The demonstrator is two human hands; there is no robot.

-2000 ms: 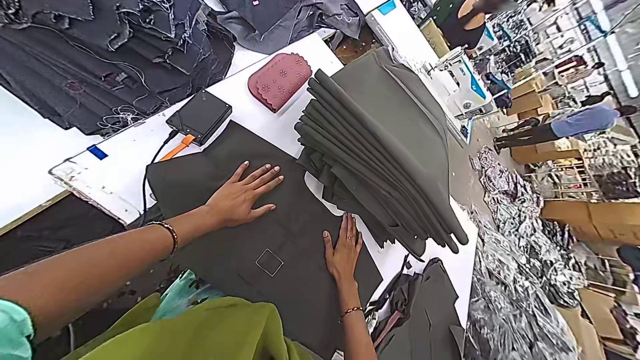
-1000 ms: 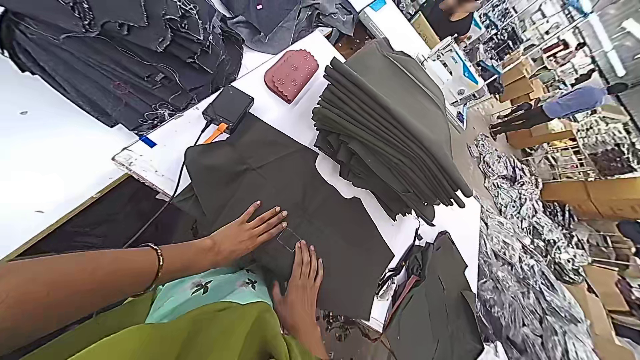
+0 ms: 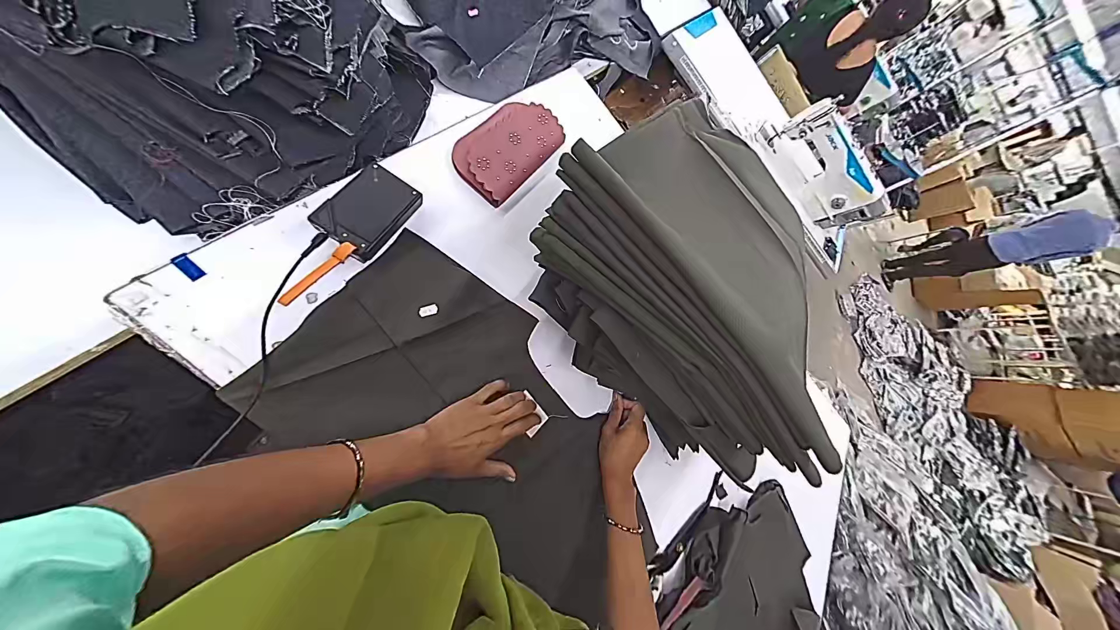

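A dark olive-grey cloth panel (image 3: pixel 525 490) lies spread on the white table, bearing a small white sticker (image 3: pixel 428 310). My left hand (image 3: pixel 486 430) rests palm down on it, fingers a little apart, with the fingertips beside a small white piece (image 3: pixel 535 413) that they partly cover. At the panel's edge, my right hand (image 3: pixel 623 437) has its fingertips pinched on the cloth. Just beyond that hand stands a thick stack of folded olive-grey cloth (image 3: pixel 691 262). More dark cloth pieces (image 3: pixel 752 560) lie in a loose heap at the lower right.
A black box-shaped device (image 3: pixel 367 210) with a cable and an orange strap (image 3: pixel 317 273) touches the panel's far side. Near it is a red scalloped case (image 3: pixel 509 150). Dark cloth is piled (image 3: pixel 210 105) at upper left. Beyond the table are a sewing machine (image 3: pixel 831 166) and people.
My right hand has gone from lying flat near my left hand to the panel's edge by the stack. A white sticker now shows on the cloth, unseen in the earlier frames.
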